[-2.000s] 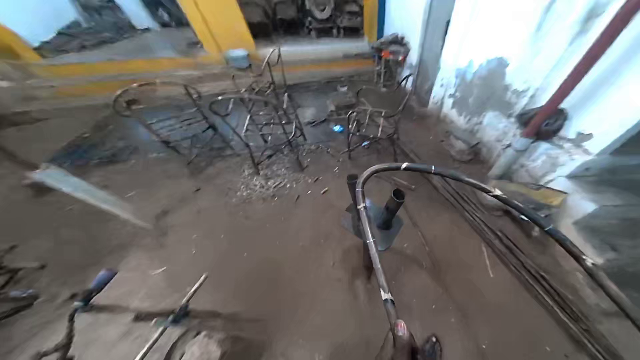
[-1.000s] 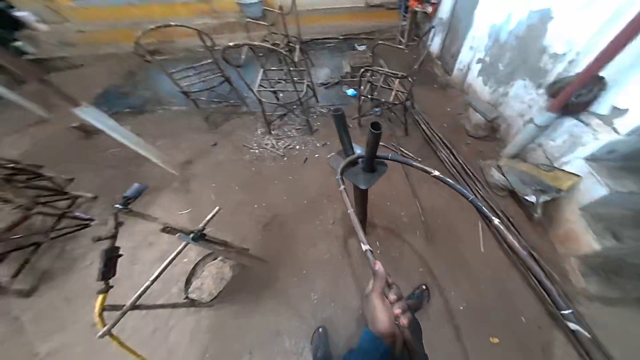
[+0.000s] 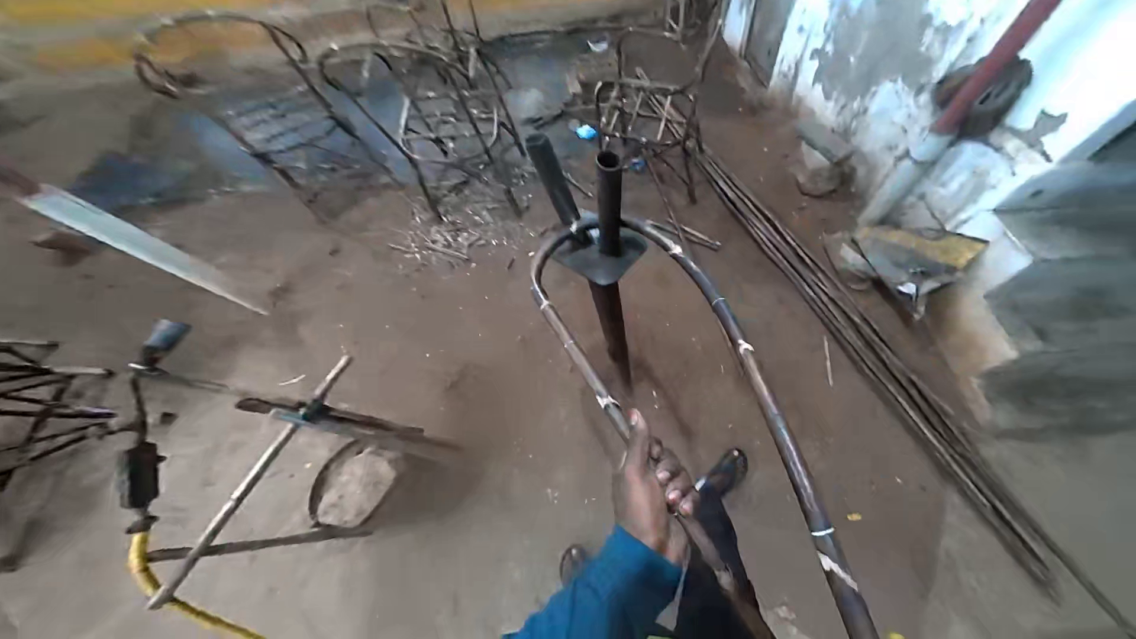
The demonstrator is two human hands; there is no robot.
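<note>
My left hand (image 3: 657,488), in a blue sleeve, is closed around one leg of a dark, ringed cane pole (image 3: 777,413), probably bamboo or rattan. The pole bends in a U at two upright metal pipes (image 3: 609,204) on a plate (image 3: 596,259) atop a post (image 3: 611,333). The bend passes the pipes close by; which sides it touches is not fully clear. From there the other leg runs down to the lower right, out of view. Below my fist, the held leg continues toward the bottom edge. My right hand is not in view.
Cane chair frames (image 3: 461,106) stand at the back. Long poles (image 3: 825,328) lie along the right, near a peeling wall (image 3: 887,62). At left are a crossed-bar stand (image 3: 311,410), a stone (image 3: 358,486), a yellow hose (image 3: 142,568) and a pale blade-like strip (image 3: 142,241). My feet (image 3: 723,472) are below.
My left hand and blue sleeve show more fully than two seconds ago. The held leg of the cane has swung against the pipes and post. The view has shifted and tilted down.
</note>
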